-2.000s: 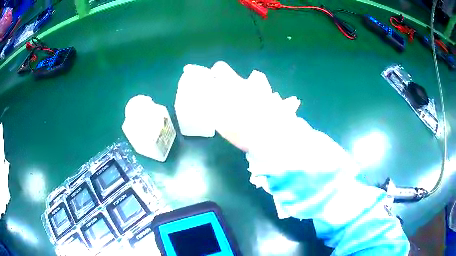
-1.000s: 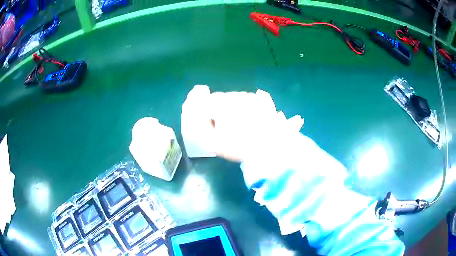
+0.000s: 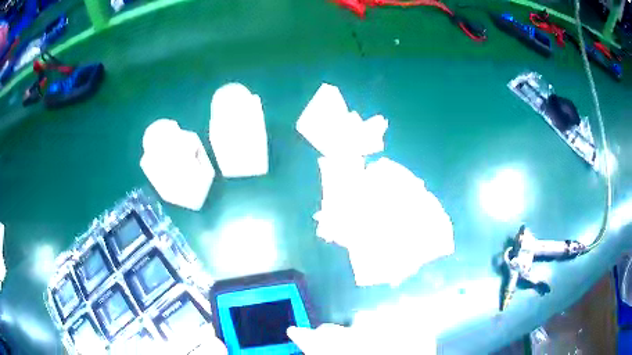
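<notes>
The handheld tester (image 3: pixel 225 320), black with a bright blue face and dark screen, lies at the bottom edge. My right hand (image 3: pixel 360 341) is overexposed and cut off by the bottom edge. A white tip, finger or wipe, overlaps the screen's lower right; whether it holds a wipe I cannot tell. A white patch (image 3: pixel 204 342) at the tester's lower left may be my left hand; its grip is not visible. Two white bottles (image 3: pixel 178 164) (image 3: pixel 238 132) stand beyond. White wipes (image 3: pixel 398 218) lie in a loose pile to the right.
The clear tray of black-framed lens panels (image 3: pixel 114 305) is left of the tester. The air blow gun (image 3: pixel 544 249) lies right, on its hose (image 3: pixel 597 125). A clear pack with a black item (image 3: pixel 561 114) is far right. Other testers (image 3: pixel 75 84) (image 3: pixel 523 33) and red clamp leads (image 3: pixel 416 3) lie far off.
My right hand has left the right-hand bottle and come down to the tester. Both bottles and the wipe pile are uncovered, and the blow gun shows fully.
</notes>
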